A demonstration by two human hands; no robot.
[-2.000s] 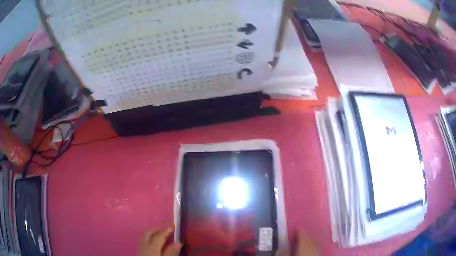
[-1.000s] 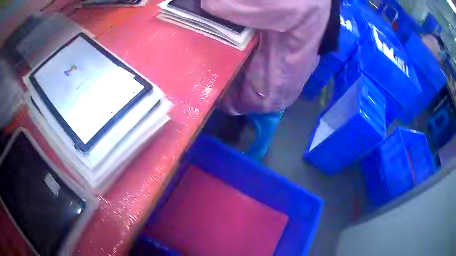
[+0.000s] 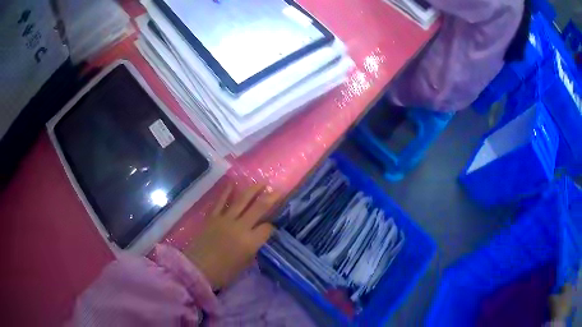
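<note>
My left hand [image 3: 236,239], in a pink sleeve, lies with fingers spread at the table's front edge, holding nothing. Left of it, a dark touch-screen unit [image 3: 121,153] with a white label lies face up on its pale sleeve. Behind stands a stack of white sleeves [image 3: 223,121] with a lit white screen unit [image 3: 255,45] on top. Right of my hand, below the table edge, a blue tote [image 3: 415,255] holds many upright sleeved units [image 3: 348,230]. A blurred skin-coloured patch at the lower right edge may be my right hand [image 3: 561,310], cut off.
A blue tote with a dark red inside [image 3: 523,300] is at the lower right. More blue totes [image 3: 510,153] stand on the grey floor. A person in pink [image 3: 472,57] sits on a light blue stool [image 3: 402,153]. The chart board [image 3: 29,57] is upper left.
The view has swung right and down from the chart. My left hand has come into view at the table edge. A filled tote shows beside the table where an empty red-bottomed one was.
</note>
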